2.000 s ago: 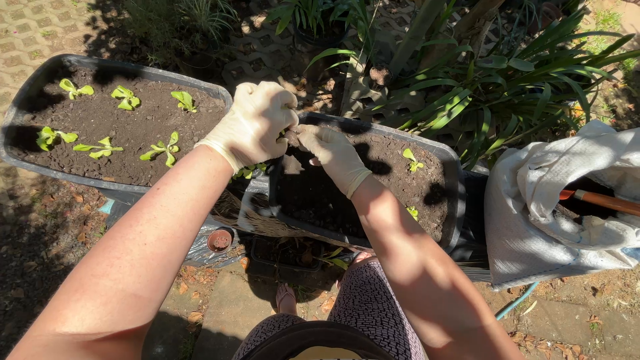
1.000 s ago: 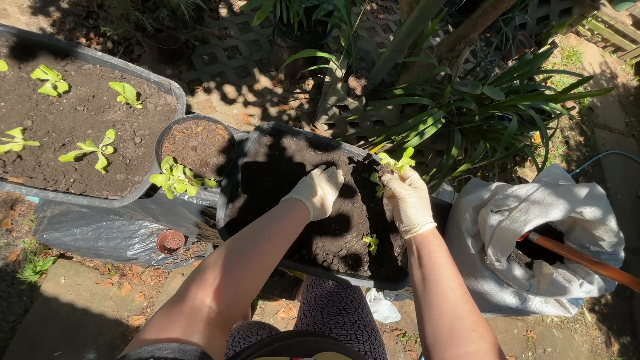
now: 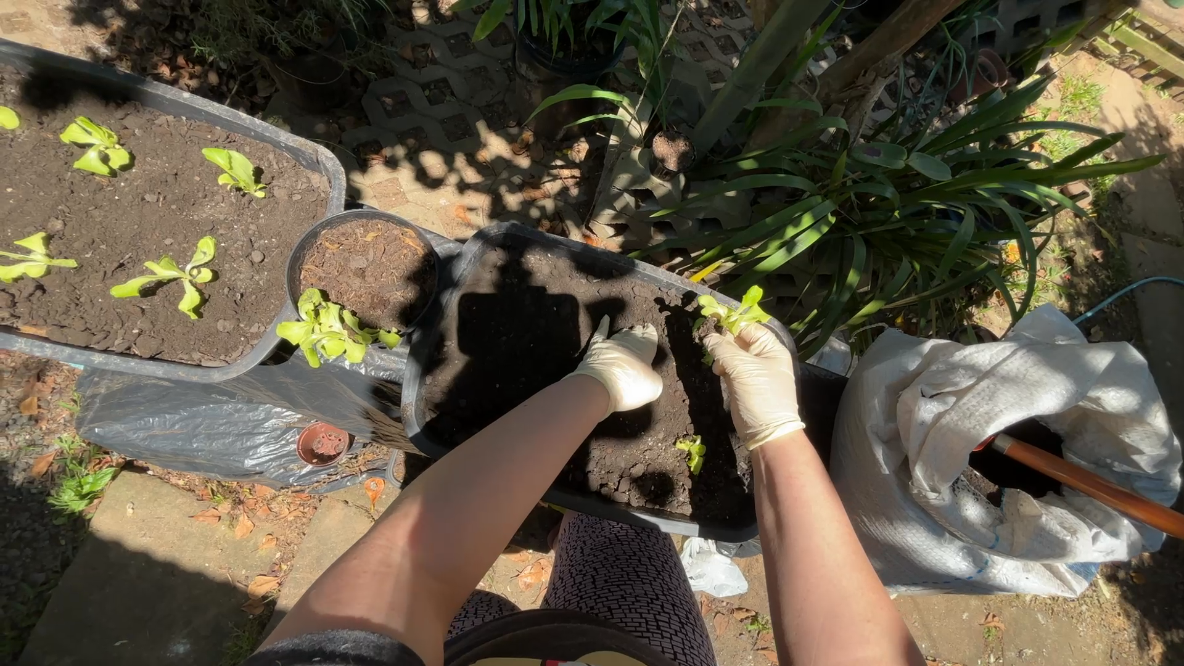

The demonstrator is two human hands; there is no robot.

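Both my hands wear pale latex-like gloves over a black rectangular planter (image 3: 435,370) of dark soil. My left hand (image 3: 624,365) presses into the soil near the planter's middle, its fingertips partly buried, so whether it grips anything is hidden. At the right end, my right hand (image 3: 754,375) pinches a leafy lettuce seedling (image 3: 733,313) by its base, just above the soil. A smaller seedling (image 3: 691,453) stands in the soil below and between the hands. Several seedlings lie bunched at the edge of a round pot (image 3: 367,270) on the left.
A second long planter (image 3: 208,372) with several spaced seedlings (image 3: 174,276) fills the left. To the right stands a white woven sack (image 3: 888,462) with an orange-brown tool handle (image 3: 1082,481) in it. Strappy-leaved plants (image 3: 823,213) lean near the back edge. A small terracotta-coloured pot (image 3: 324,445) sits on black plastic.
Two seconds ago my hands were together over the planter's left end; now they are apart, the left in the soil and the right at the right end with a seedling. The view has shifted.
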